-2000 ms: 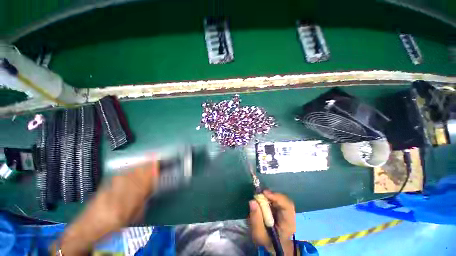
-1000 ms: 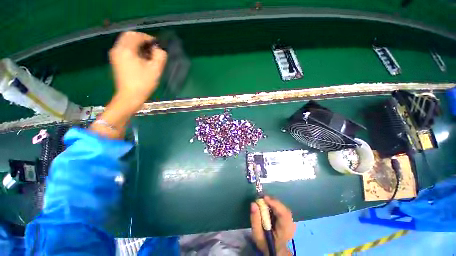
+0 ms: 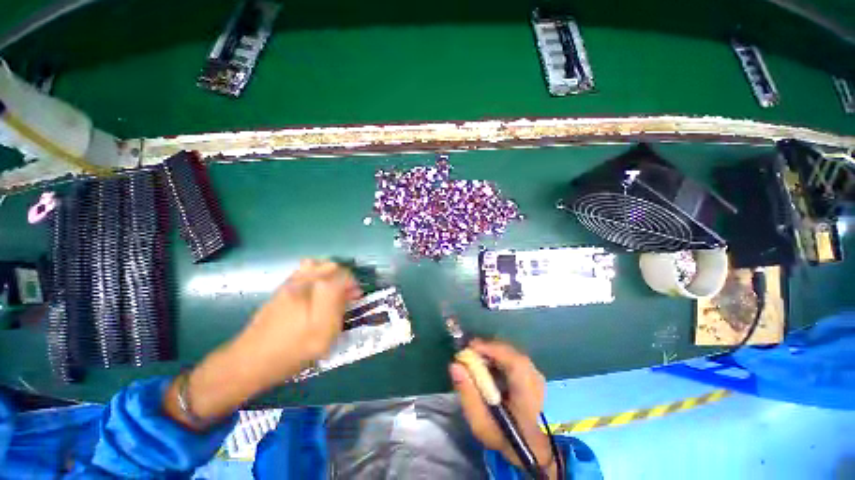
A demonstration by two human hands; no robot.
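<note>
My left hand (image 3: 314, 305) is over the left part of a silvery phone frame assembly (image 3: 375, 339), which lies tilted on the dark green mat. Its fingers are bent together; whether they pinch anything is hidden. My right hand (image 3: 502, 389) is shut on the pale grip of a soldering iron (image 3: 483, 377). The iron's tip points up and left, right of the frame and apart from it. A second phone frame assembly (image 3: 548, 277) lies flat to the upper right of the iron's tip. A heap of tiny purple-pink and silver parts (image 3: 441, 211) lies behind.
Ribbed black part rows (image 3: 117, 272) lie at left. A black fan (image 3: 642, 211), whitish cup (image 3: 684, 272) and tan pad (image 3: 736, 314) stand at right. Behind a worn whitish rail (image 3: 450, 138), a green belt carries phone assemblies (image 3: 562, 53). A pale tube (image 3: 56, 122) is at upper left.
My left hand has come back from over the belt to the mat, where a phone frame now lies beneath it. The iron has moved off the right-hand assembly, slightly left.
</note>
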